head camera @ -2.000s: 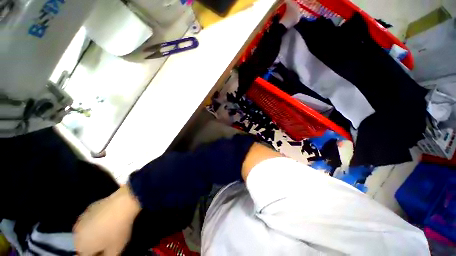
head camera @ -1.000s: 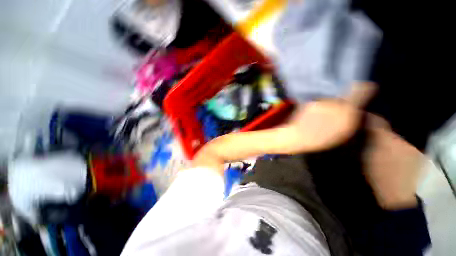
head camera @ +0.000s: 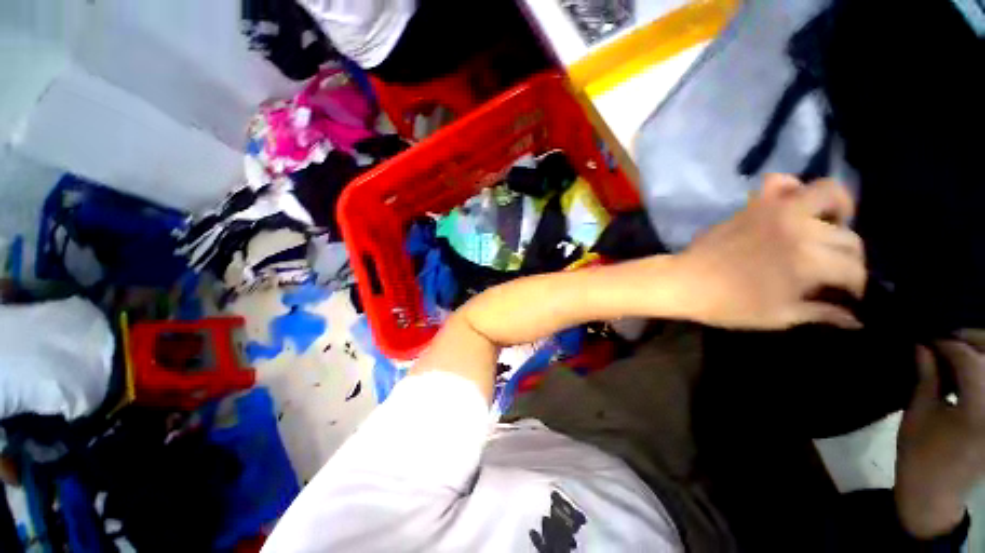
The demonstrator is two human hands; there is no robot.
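Note:
Black fabric (head camera: pixel 907 140) hangs over the table side and across my lap at the right. Pale grey fabric (head camera: pixel 713 140) with a narrow black strip across it lies beside it. My left hand (head camera: pixel 783 259) is curled over the black fabric and grips it near the grey part; its fingertips are partly hidden. My right hand (head camera: pixel 945 432), near the right edge, pinches the lower part of the black fabric. The needle area is not in view.
A red basket (head camera: pixel 373 254) with mixed cloth scraps stands below my left forearm. A yellow strip (head camera: pixel 653 43) runs along the table edge. Pink cloth (head camera: pixel 319 119), a red stool-like item (head camera: pixel 189 362), a blue crate (head camera: pixel 103 232) and floor scraps lie left.
The view has swung left from the machine and snips to the red basket and floor. My left hand has come into view, and both hands are now on the black fabric.

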